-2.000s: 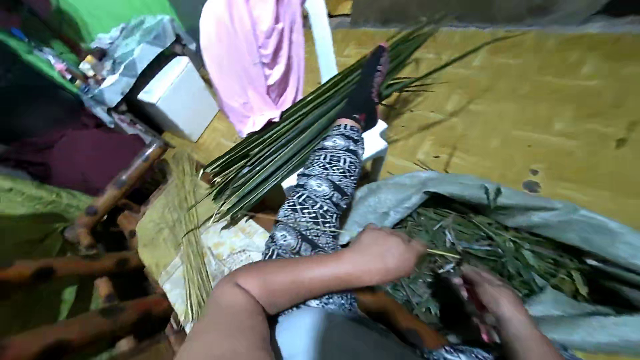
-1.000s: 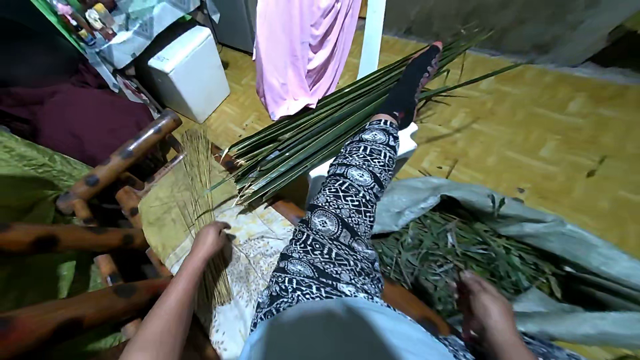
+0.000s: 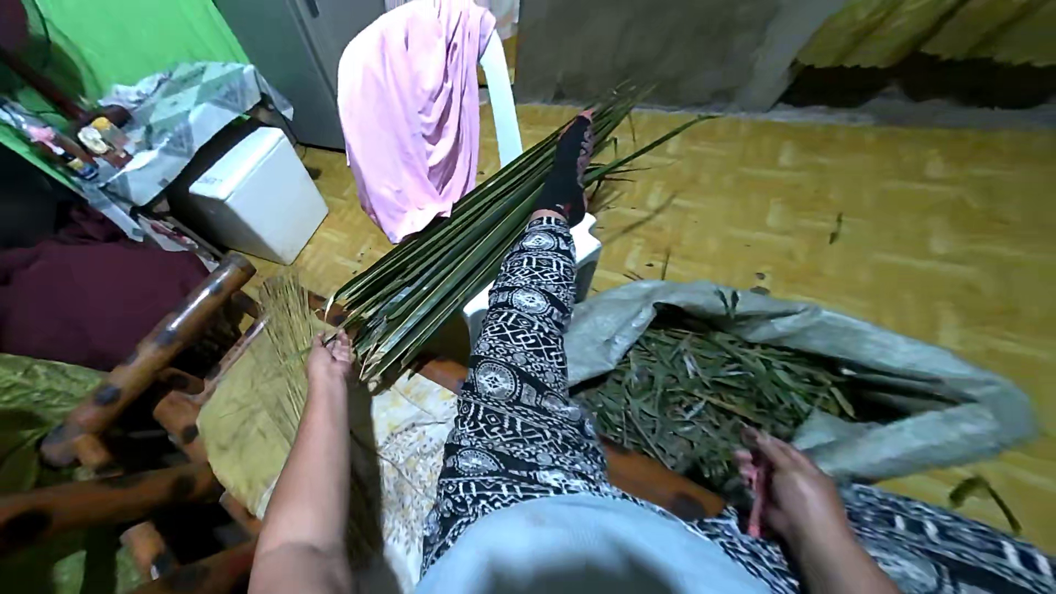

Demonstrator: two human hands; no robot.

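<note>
A bundle of long green palm leaf strips (image 3: 450,268) lies across a white plastic chair (image 3: 587,247), under my outstretched foot in a black sock (image 3: 569,169). At the bundle's near left end, my left hand (image 3: 332,356) has its fingers closed on the end of a leaf strip. Thin tan leaf ribs (image 3: 285,346) lie on the cushion beside that hand. My right hand (image 3: 788,487) grips a tool with a pink-red handle (image 3: 755,487), its blade too unclear to tell. That hand is by an open sack (image 3: 916,396) holding green leaf scraps (image 3: 718,388).
The wooden bench frame (image 3: 157,346) is at the left, with a yellowish cushion (image 3: 239,412) on it. A white box (image 3: 260,198) stands beside a cloth-covered table (image 3: 190,124). A pink cloth (image 3: 412,115) hangs over the chair back. Scraps lie on the yellow floor (image 3: 866,223).
My left hand has moved from over the thin ribs up to the near end of the leaf bundle. Two seconds ago it was near my right hand above the sack.
</note>
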